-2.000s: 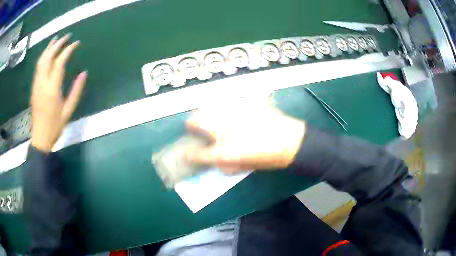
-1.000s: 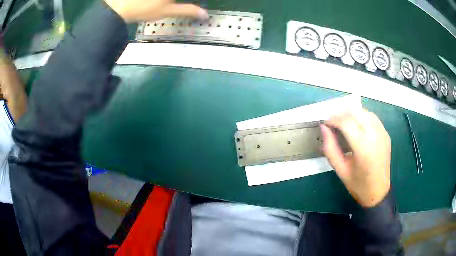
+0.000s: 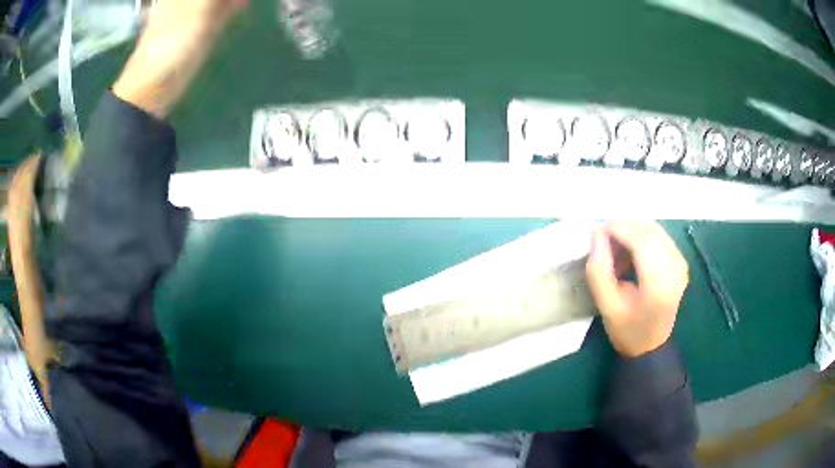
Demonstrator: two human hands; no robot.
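Note:
A grey-tan flat plate (image 3: 485,320) lies slanted on a white paper sheet (image 3: 494,364). My right hand (image 3: 641,288) is over the plate's right end, thumb and index fingertips together at its upper edge. The hand hides that end, and whether it grips the plate or a small part cannot be told. My left hand (image 3: 178,50) is at the top left, blurred, its fingers partly cut off by the top edge. A silver four-cavity housing (image 3: 359,159) lies beyond the white strip with its ringed circles facing up.
More four-cavity housings (image 3: 600,161) line the white guide strip (image 3: 384,194) to the right. A blurred shiny object (image 3: 309,27) is at the top. Tweezers (image 3: 714,279) lie right of the paper. A white bundle (image 3: 827,306) is at the right edge, another person's arm (image 3: 27,265) at far left.
The view has shifted. A housing with circles up now lies where the perforated plate was. My left hand is off it, up and left. My right hand stays at the flat plate's right end.

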